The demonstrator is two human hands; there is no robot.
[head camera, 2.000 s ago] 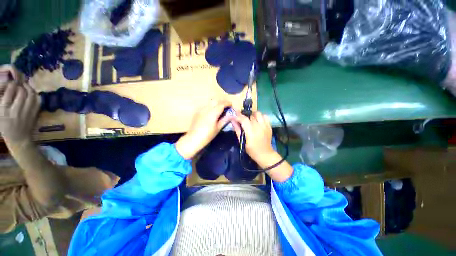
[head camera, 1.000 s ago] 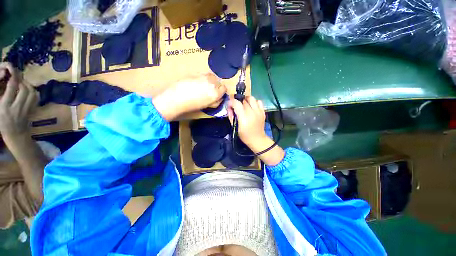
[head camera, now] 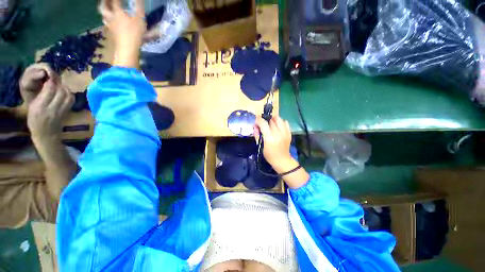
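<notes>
My right hand [head camera: 276, 139] holds the soldering iron [head camera: 269, 109], its tip pointing away from me over the cardboard mat. Its fingertips are at the right edge of a shiny plastic cover [head camera: 241, 122] near the mat's front edge. My left hand [head camera: 125, 24] is far forward at the small clear plastic bag [head camera: 169, 26]; it is blurred at the top edge, and its grip cannot be told. More dark covers lie beyond the iron [head camera: 255, 71] and by my left sleeve [head camera: 161, 116]. The cardboard box [head camera: 211, 164] at my lap holds several dark covers.
The soldering station [head camera: 319, 42] shows a red light. A large clear bag [head camera: 420, 48] lies at right. Small dark parts [head camera: 72, 52] are heaped at far left, near another person's hand [head camera: 48, 101]. An open carton [head camera: 226, 26] stands at the mat's far edge.
My left hand has left the cover by my right hand and moved forward and left to the small bag. The cover now shows shiny and flat. My right hand still holds the iron.
</notes>
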